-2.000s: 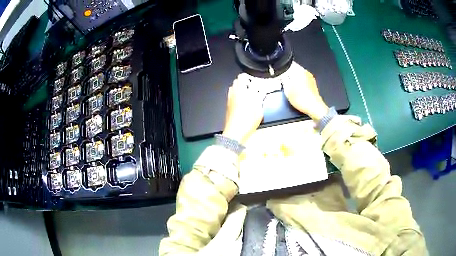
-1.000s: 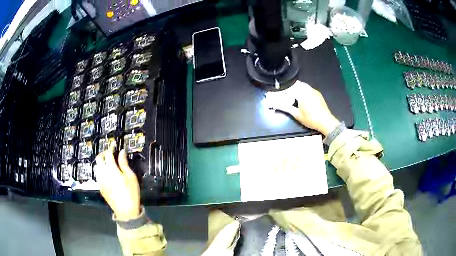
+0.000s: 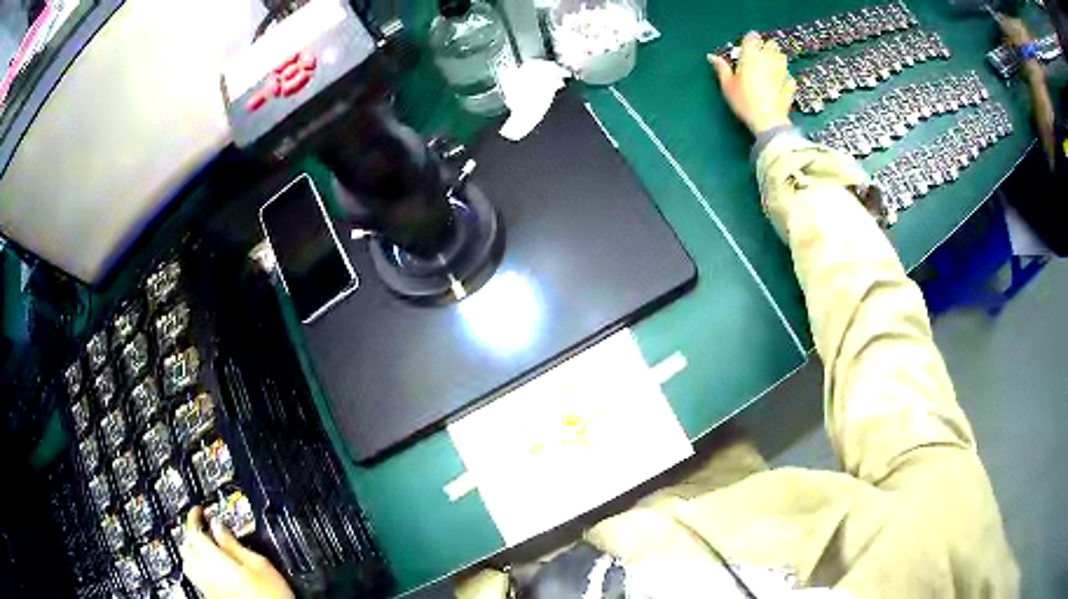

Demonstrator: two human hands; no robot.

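Observation:
My right hand [image 3: 755, 84] is at the left end of the farthest of several module rows [image 3: 873, 68] on the green mat. Its fingers point down at the row; whether they pinch a module is hidden. My left hand [image 3: 232, 569], cut off by the bottom edge, has its fingertips at the modules in the black blister tray [image 3: 202, 412]. I cannot tell if it holds one. The microscope [image 3: 428, 240] stands over its black base plate [image 3: 586, 240], with a bright light spot and no module under it.
White paper [image 3: 562, 468] with yellow bits is taped before the base. A smartphone [image 3: 309, 248] lies at its left. Behind are a clear bottle [image 3: 471, 53], a crumpled wipe [image 3: 533, 94] and a white tub [image 3: 595, 41]. A monitor [image 3: 105, 129] is upper left. Another person's arm [image 3: 1035, 100] shows at right.
My right hand has moved from under the microscope to the module rows. My left hand first left the microscope and is now still at the tray. The view has turned and shifted to the right.

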